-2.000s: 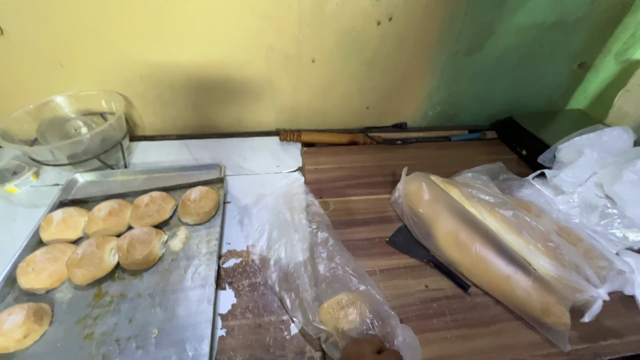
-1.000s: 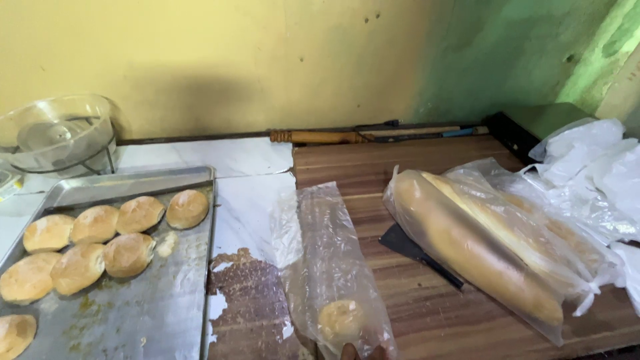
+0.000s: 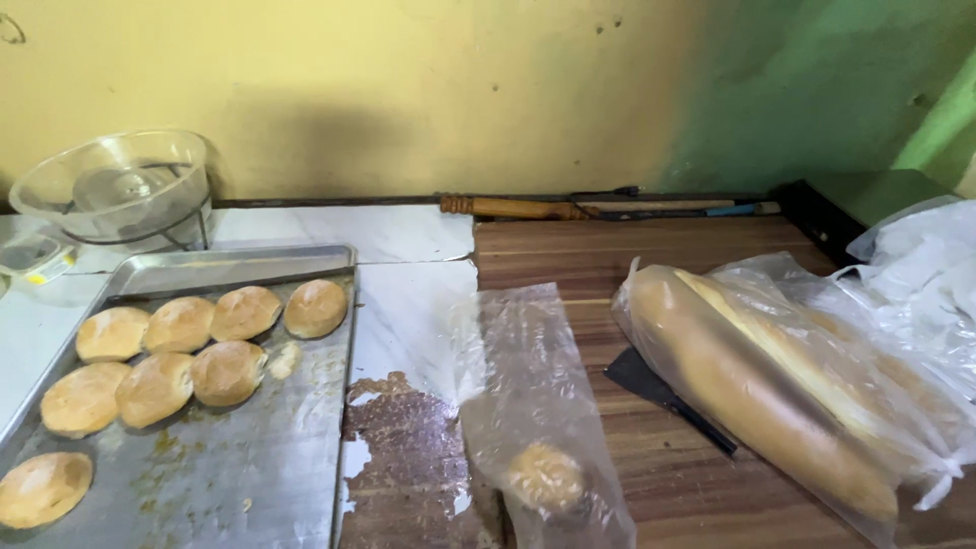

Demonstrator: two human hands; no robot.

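Note:
Neither my left hand nor my right hand shows in the head view now. A clear plastic bag [image 3: 534,381] lies flat across the seam of the table, with one round bread roll [image 3: 545,476] inside near its lower end. To the left, several golden rolls [image 3: 229,372] rest on a metal baking tray [image 3: 252,465], most of them grouped toward its far end. At the right, long loaves of bread [image 3: 747,389] lie in clear plastic bags. A black scraper or spatula [image 3: 671,400] lies beside them, its blade close to the bagged bread.
A clear plastic bowl [image 3: 114,187] on a wire stand is at the back left, near a small plastic container [image 3: 34,255]. A turned wooden handle [image 3: 511,207] and thin rods lie along the wall. White plastic bags [image 3: 915,290] are piled at the right beside a dark box [image 3: 854,206].
The bag with the roll lies flatter and straighter than two seconds ago. Fingertips seen at its lower end in the one-second-old frame are out of view now.

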